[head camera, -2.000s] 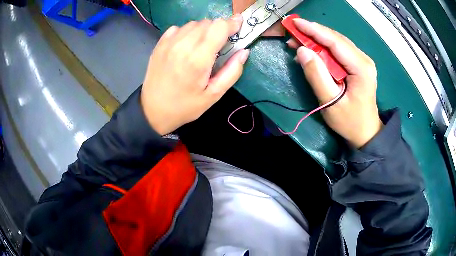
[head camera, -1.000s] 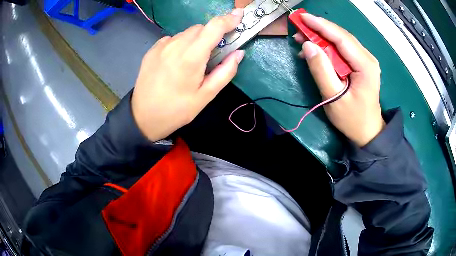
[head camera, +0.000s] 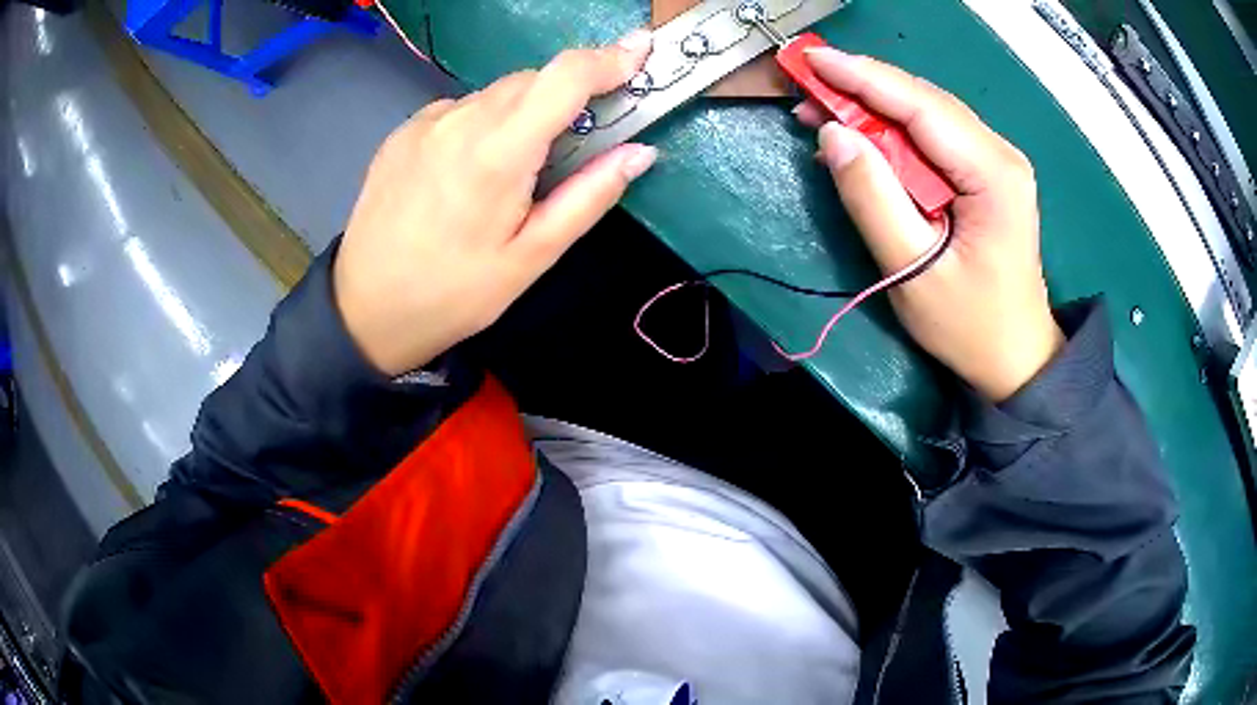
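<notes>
A flat grey metal strip (head camera: 671, 91) with a row of shiny round spots and dark curved lines lies slantwise at the top centre. My left hand (head camera: 462, 207) grips its near left end between thumb and fingers. My right hand (head camera: 951, 234) holds the red test probe (head camera: 882, 138) between thumb and fingers. The probe's metal tips are at a round spot near the strip's far end; whether they touch it I cannot tell. An orange-brown pad (head camera: 758, 77) shows under the strip. Pink and black leads (head camera: 827, 292) loop from the probe over the bench edge.
The glossy green bench (head camera: 1020, 179) curves down the right. A white rail (head camera: 1130, 131) runs beyond it, with a dark bar bearing round spots (head camera: 1172, 99) past the rail. A blue stool (head camera: 241, 53) stands on the grey floor at upper left. Another wire (head camera: 407, 39) shows at the top.
My left hand and the strip have moved down and to the left, in steps. The probe tips are now at a different part of the strip. My right hand has shifted only slightly.
</notes>
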